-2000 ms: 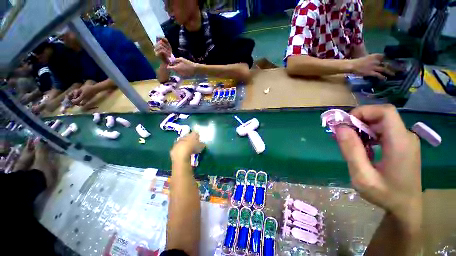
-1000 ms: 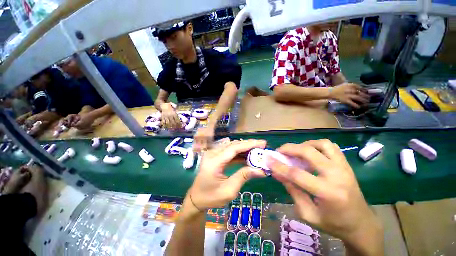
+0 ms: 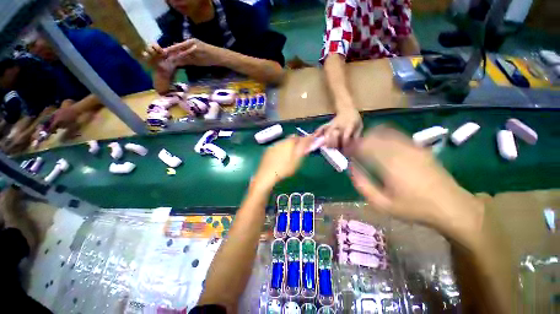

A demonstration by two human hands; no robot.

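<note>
My left hand point(image 3: 281, 162) is over the green belt, its fingertips closed on a small pale pink piece point(image 3: 317, 145), partly hidden and blurred. My right hand point(image 3: 417, 184) is strongly blurred over the belt to its right; whether it holds anything cannot be told. Another person's hand point(image 3: 345, 127) reaches between my hands, close to the pink piece. A pale housing point(image 3: 335, 159) lies on the belt just below that hand. Half-assembled units point(image 3: 293, 270) with blue blocks and green boards stand in two rows on the clear tray. Pink shell covers point(image 3: 361, 243) lie stacked beside them.
The green conveyor belt point(image 3: 184, 184) crosses the view, with several pale housings point(image 3: 506, 145) on it. A metal frame bar point(image 3: 92, 73) slants at the left. Plastic-covered sheets point(image 3: 116, 251) lie at the lower left. Workers sit across the belt.
My hands have moved apart from the device they held together. The checked-shirt person's hand has reached onto the belt. The dark-clad person's hands have drawn back and up. The view has shifted.
</note>
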